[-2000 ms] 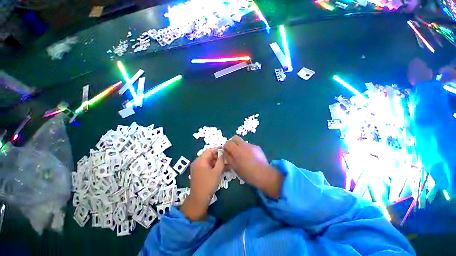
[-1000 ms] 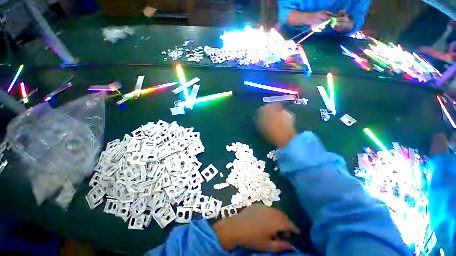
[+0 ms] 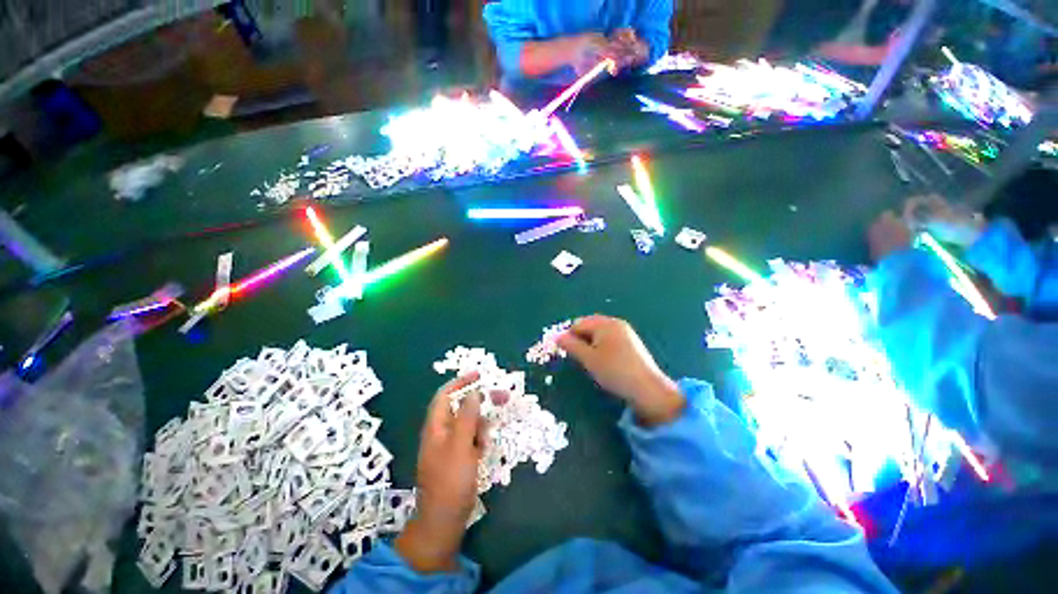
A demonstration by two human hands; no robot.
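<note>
White square plates [image 3: 267, 464] with dark openings lie in a big heap at the left. My left hand [image 3: 439, 482] is right of the heap, with a white piece, seemingly a square plate [image 3: 465, 390], at its fingertips. Small white inserts [image 3: 528, 435] are piled beside and beyond its fingers. My right hand [image 3: 621, 362] has its fingertips at a smaller insert pile [image 3: 548, 345]; whether they grip one is too small to tell. A single plate [image 3: 566, 262] lies on the green surface beyond my hands, and another plate [image 3: 690, 238] lies farther right.
Lit sticks [image 3: 522, 214] lie across the green table [image 3: 650, 511] beyond my hands. A dazzling heap of lit assemblies [image 3: 812, 371] is at right, beside a neighbouring worker's blue sleeve [image 3: 986, 371]. A clear plastic bag [image 3: 70, 453] is far left. A person [image 3: 574, 41] works opposite.
My right hand has drawn back from near the lit sticks to the small insert pile. My left hand has moved up beside the larger pile. A single plate now lies where none showed before.
</note>
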